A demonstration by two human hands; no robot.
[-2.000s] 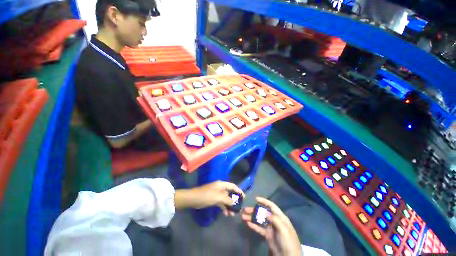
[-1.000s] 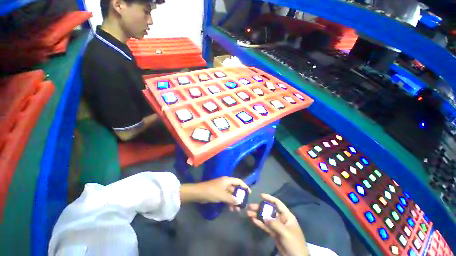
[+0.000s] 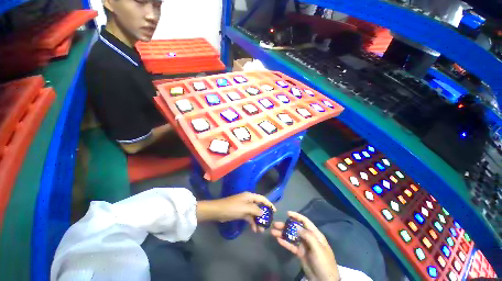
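Observation:
My left hand (image 3: 242, 211) holds a smartwatch body (image 3: 263, 216) at its fingertips, low in the middle of the view. My right hand (image 3: 314, 247) holds another smartwatch body (image 3: 292, 230) just to the right of it, not touching the first. Both faces look up at me and show dark blue with small white marks. The compartment tray (image 3: 206, 164) lies beyond my hands on a blue plastic stool (image 3: 242, 170). It bears rows of watch bodies with lit white or blue faces, one in each pocket seen.
A seated person in a black shirt (image 3: 118, 93) is left of the tray. A second loaded tray (image 3: 385, 225) lies low on the right on a green shelf. Stacked orange-red trays (image 3: 179, 57) stand behind. Blue rack beams (image 3: 363, 115) run along both sides, with dark items on the right shelves.
The two held faces have turned from mostly white to dark blue with white marks. The seated person's head has turned towards my side. My hands have stayed nearly in place.

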